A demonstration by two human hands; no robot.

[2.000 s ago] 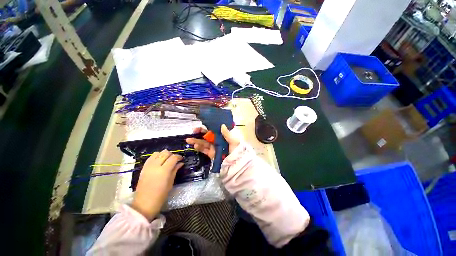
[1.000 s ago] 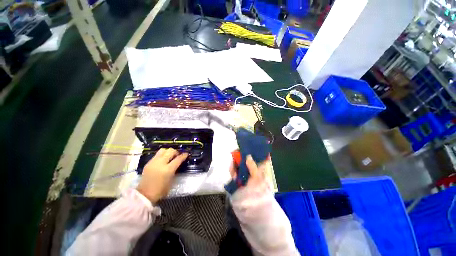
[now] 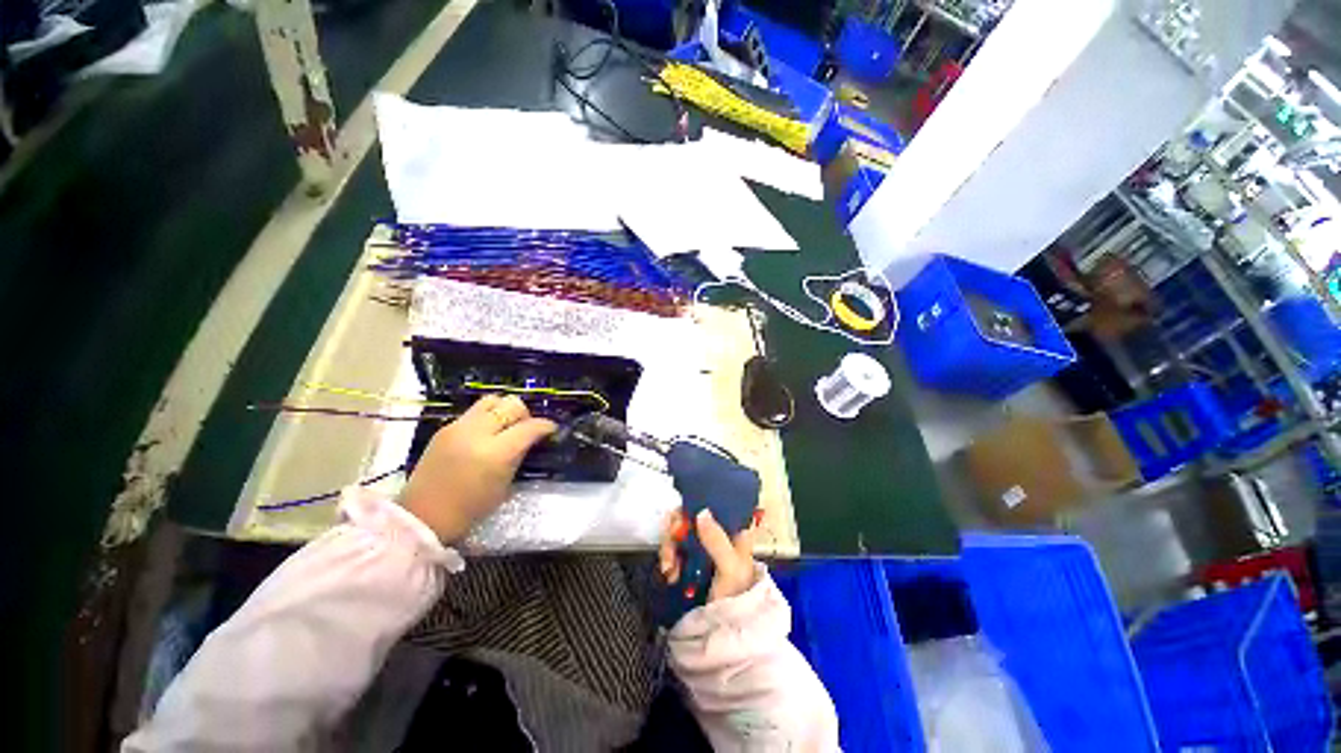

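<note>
A black plastic housing (image 3: 588, 380) lies on bubble wrap (image 3: 552, 518). A yellow lead wire (image 3: 544, 393) runs along its inside and out to the left. A brown lead wire (image 3: 331, 411) and a blue lead wire (image 3: 331, 496) also stick out left. My left hand (image 3: 478, 459) is over the housing's lower left part, fingertips together inside it; they seem to pinch a wire, hard to see. My right hand (image 3: 710, 556) holds the dark blue soldering gun (image 3: 712, 483) by its grip, right of the housing. Its long metal nose points left, the tip near my left fingertips.
Cut blue and brown wires (image 3: 530, 265) lie behind the work, with white sheets (image 3: 485, 169) beyond. Right of the board (image 3: 316, 456) are a dark oval object (image 3: 766, 394), a solder spool (image 3: 853, 386), a yellow tape roll (image 3: 857, 308) and white cord. Blue bins (image 3: 1052, 618) stand lower right.
The soldering gun was over the housing, then swung right and upright; now its nose points left into the housing. My left hand stays at the housing. The camera view has shifted.
</note>
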